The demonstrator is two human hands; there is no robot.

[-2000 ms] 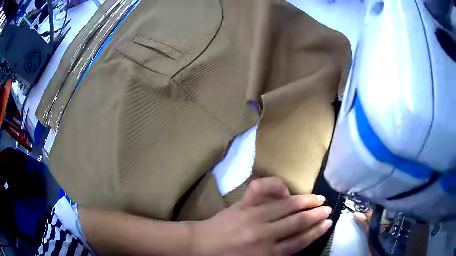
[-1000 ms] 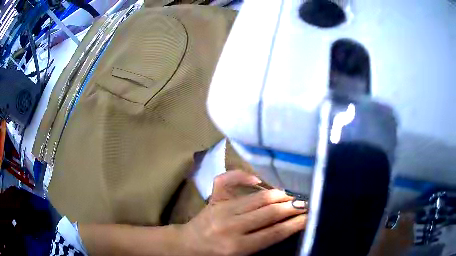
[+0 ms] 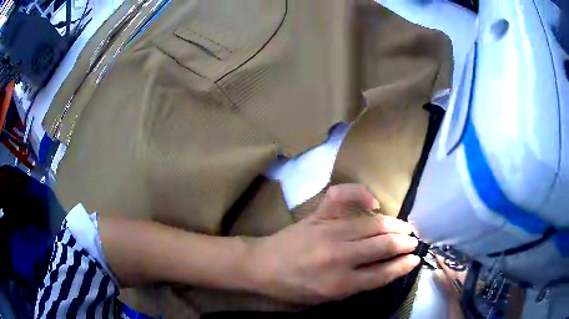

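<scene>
A brown ribbed garment body (image 3: 187,137) covers the table, with a stitched pocket slit at the upper left. A narrow black band (image 3: 427,149) runs along its right edge beside the white sewing machine head (image 3: 499,143). My left hand (image 3: 337,255) lies over the garment, thumb bent and fingers together, holding the cloth and band with fingertips at the small metal parts (image 3: 430,250) under the head. A white patch (image 3: 309,174) shows through a garment opening. A little of my right hand (image 3: 450,274) shows behind the machine parts; the rest is hidden.
Stacked brown strips (image 3: 93,78) with glittering lines and a blue edge lie at the far left. A dark grey object (image 3: 34,47) and orange-red parts (image 3: 9,118) are beyond them. My striped sleeve (image 3: 78,268) is at the lower left.
The view swung toward the machine, where a large chrome loop blocked it, then swung back. Compared with the oldest frame, my left hand and forearm sit slightly higher. It stays on the cloth.
</scene>
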